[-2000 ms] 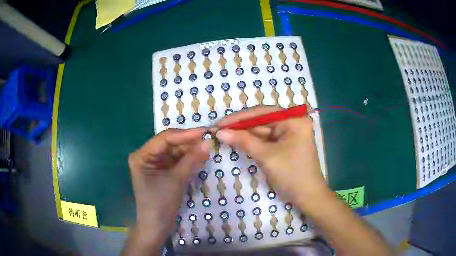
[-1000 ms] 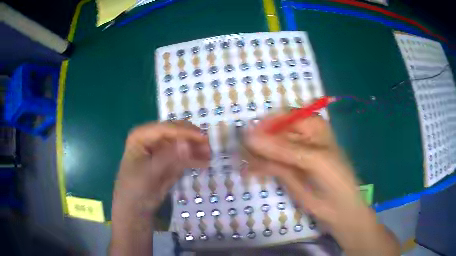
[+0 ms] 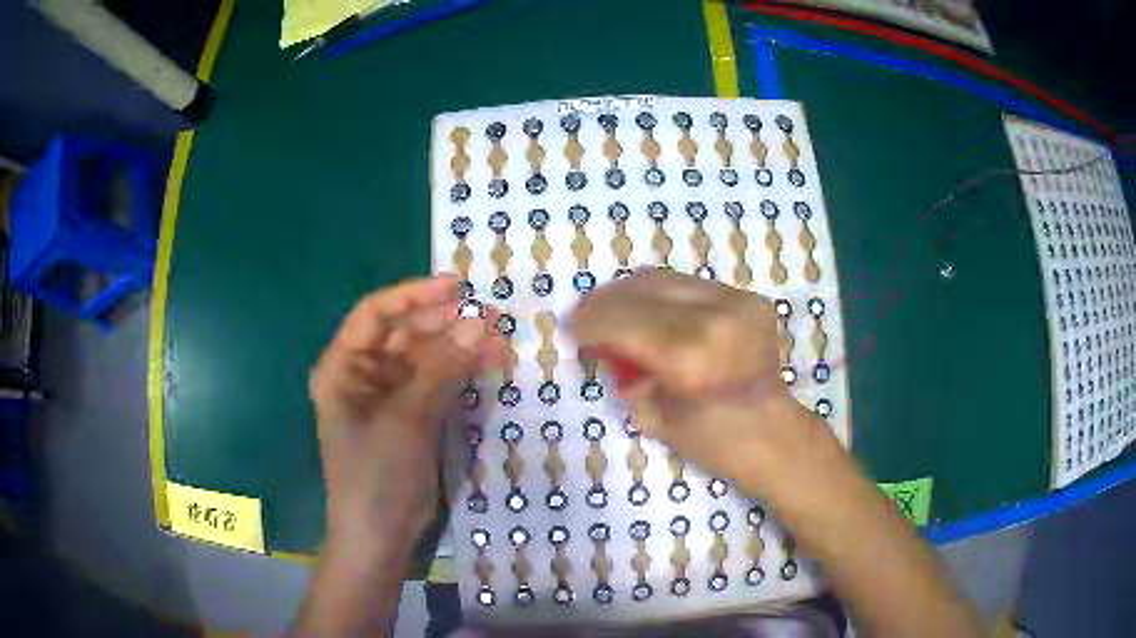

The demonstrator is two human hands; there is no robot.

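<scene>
My left hand (image 3: 396, 361) is over the left side of the white slotted tray (image 3: 723, 611). A small bright disc (image 3: 471, 310), a speaker unit, shows between its thumb and index fingertips, off the line of the seated discs. My right hand (image 3: 685, 337), blurred, is over the tray's middle and closed around the red test probe (image 3: 623, 366). Only a short red part of the probe shows; the fingers hide the rest. The tray holds rows of dark discs with silvery rings in tan dumbbell-shaped cutouts. A bare tan end (image 3: 544, 324) shows between the hands.
Another loaded tray (image 3: 1084, 287) lies at the right. A tiny shiny unit (image 3: 947, 271) lies on the green mat (image 3: 299, 249) between the trays, near thin leads. Yellow paper (image 3: 312, 15) is at the far left. A blue stool (image 3: 94, 224) stands on the floor at left.
The hands have moved apart from their meeting point over the tray. The right hand has turned, so the probe no longer shows along its length. The view has shifted slightly.
</scene>
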